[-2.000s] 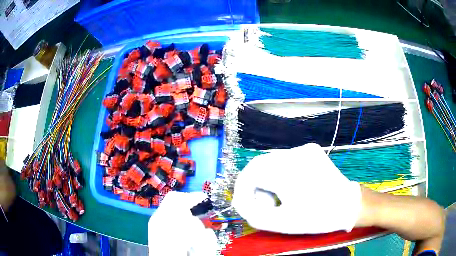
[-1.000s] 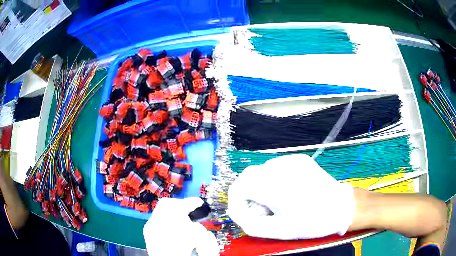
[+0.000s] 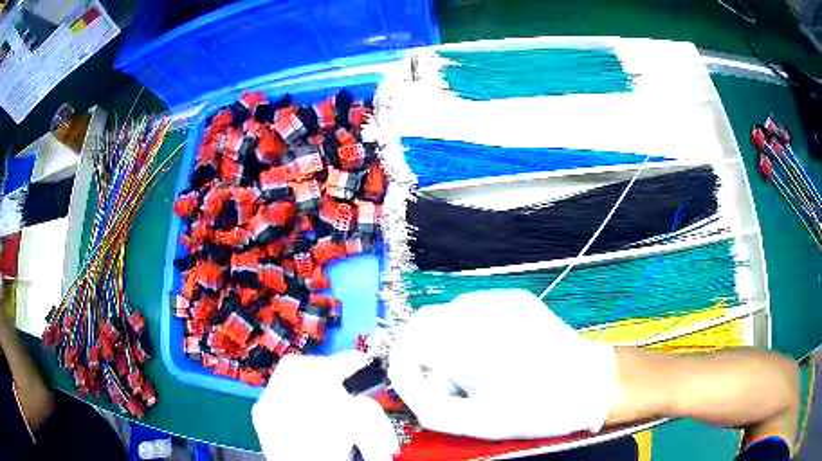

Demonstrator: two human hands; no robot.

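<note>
My left hand (image 3: 320, 410), in a white glove and cut off by the bottom edge, holds a red-and-black connector housing (image 3: 365, 378). My right hand (image 3: 500, 365), also in a white glove, is close against the housing's right side; its fingertips are hidden under the glove. A white wire (image 3: 597, 230) and a thin blue wire (image 3: 671, 221) run up and right from beside my right hand over the black and green rows. Red wires (image 3: 487, 447) lie just below my right hand. Whether a terminal is inside the housing cannot be seen.
A blue parts bin (image 3: 360, 297) of housings stands left of the white wire tray (image 3: 667, 122) with green, blue, black and yellow rows. Finished harnesses (image 3: 113, 261) lie at left, a small bunch (image 3: 784, 158) at right. A deeper blue crate (image 3: 288, 40) is behind. Another person's arm (image 3: 25, 378) shows at left.
The whole view has shifted slightly. My right hand sits a little closer to the housing, and the white wire slants more. My left hand still holds the housing.
</note>
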